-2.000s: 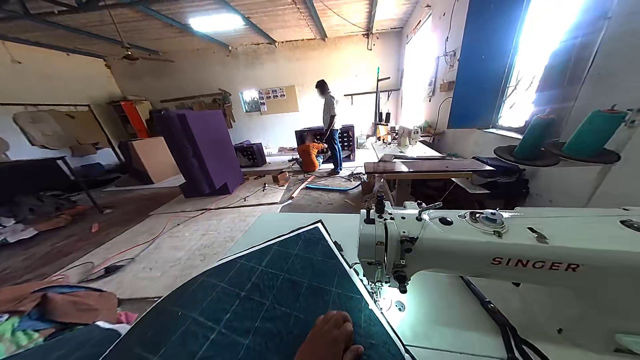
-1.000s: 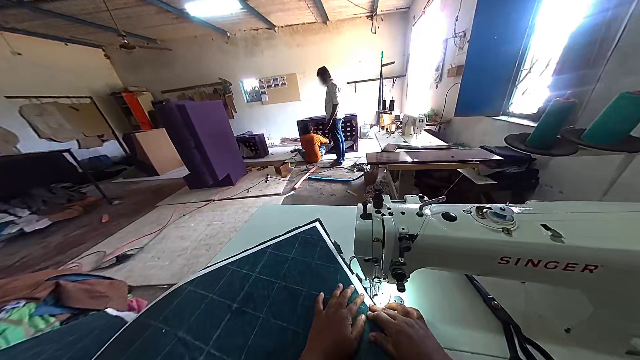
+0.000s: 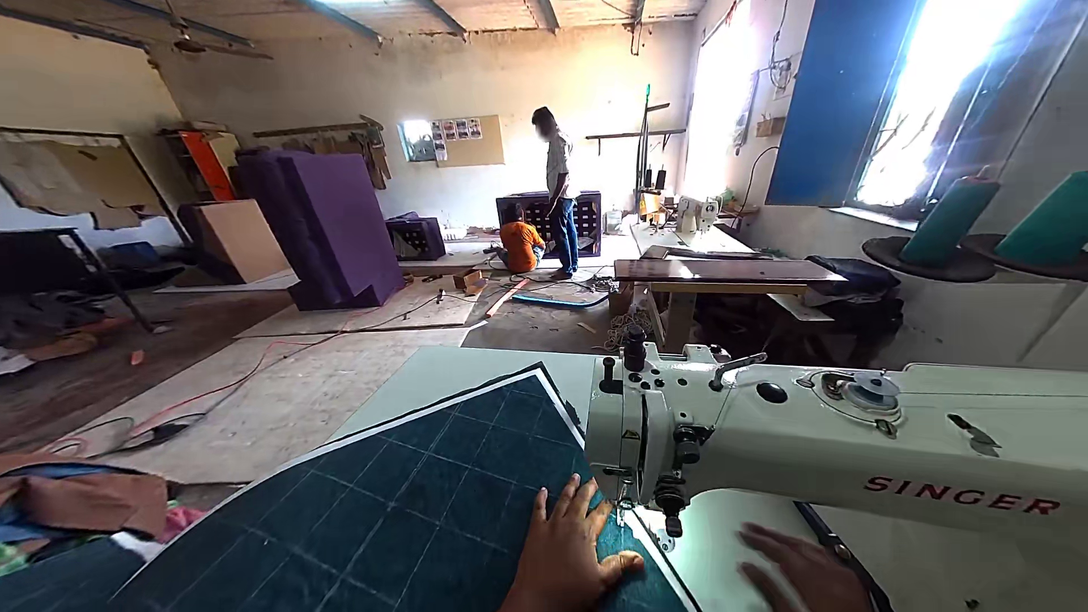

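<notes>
A dark green fabric panel (image 3: 408,501) with a chalked grid and white edging lies on the pale table of a Singer sewing machine (image 3: 765,442). My left hand (image 3: 565,548) rests flat on the panel, fingers apart, just left of the needle and presser foot (image 3: 625,501). Blurred, my right hand (image 3: 799,569) is over the machine bed, right of the needle, off the panel, with nothing seen in it. Beside it lie dark-handled scissors (image 3: 841,552), partly hidden by that hand. The panel's right edge runs by the lit needle area.
Teal thread cones (image 3: 952,221) stand at the right. Heaped cloth (image 3: 85,501) is at the lower left. Farther back are a purple upholstered piece (image 3: 340,221), a wooden-topped table (image 3: 722,272), a standing person (image 3: 561,187) and a person in orange sitting low (image 3: 520,242). Cables cross the floor.
My right hand has left the panel beside the needle and moved right, over the machine bed. Two seconds ago only one hand showed on the panel; my left hand remains on it now.
</notes>
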